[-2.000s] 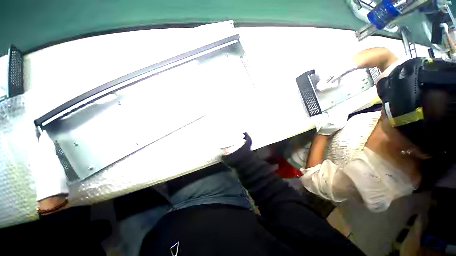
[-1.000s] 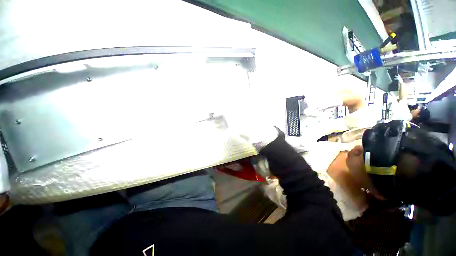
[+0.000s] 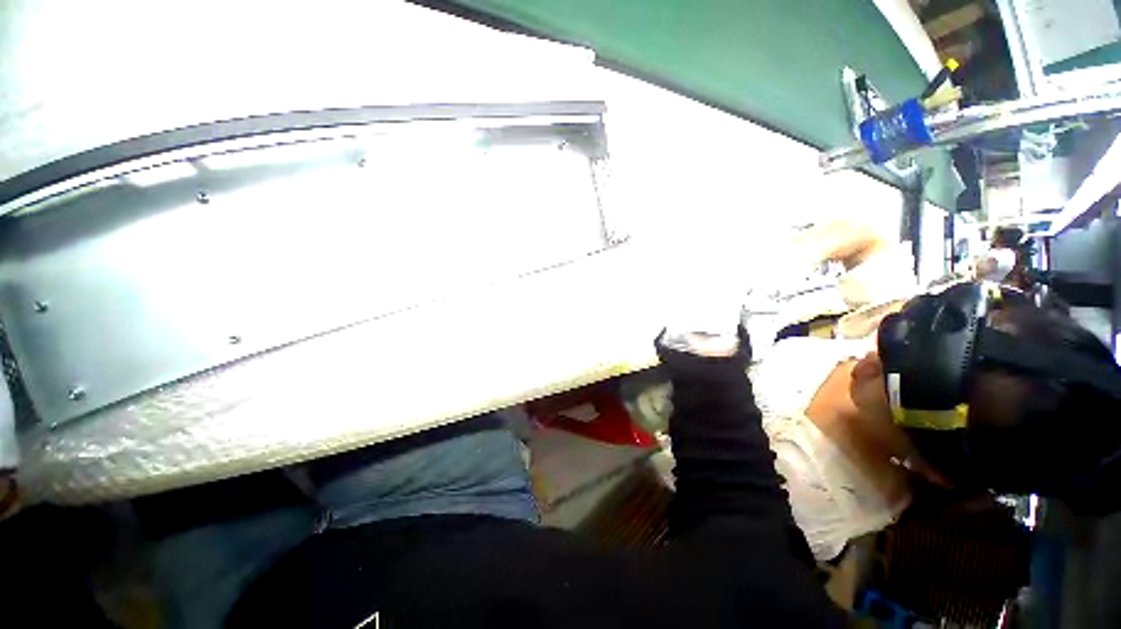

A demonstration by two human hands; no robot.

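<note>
A long open chassis (image 3: 307,234), silver inside with a dark rim, lies on the bench in front of me, its left end near the picture's edge. Small studs dot its floor. Clear bubble wrap (image 3: 184,436) runs along the near edge. My left hand (image 3: 6,430), in a white glove, is cut off by the left edge at the chassis's left end; its fingers are hidden. My right hand (image 3: 701,295), in a white glove, is stretched to the right beyond the chassis and blends into the glare, so its fingers cannot be made out.
A person in a black cap (image 3: 971,381) is close on the right, partly behind my right arm. A blue-and-silver cylinder (image 3: 895,130) is at upper right. A green belt (image 3: 738,74) runs along the far side. A red object (image 3: 596,420) is below the bench edge.
My right hand has moved from the chassis's right near corner farther right and away. Over the two seconds the view has swung to the right. The chassis's right near corner is now uncovered.
</note>
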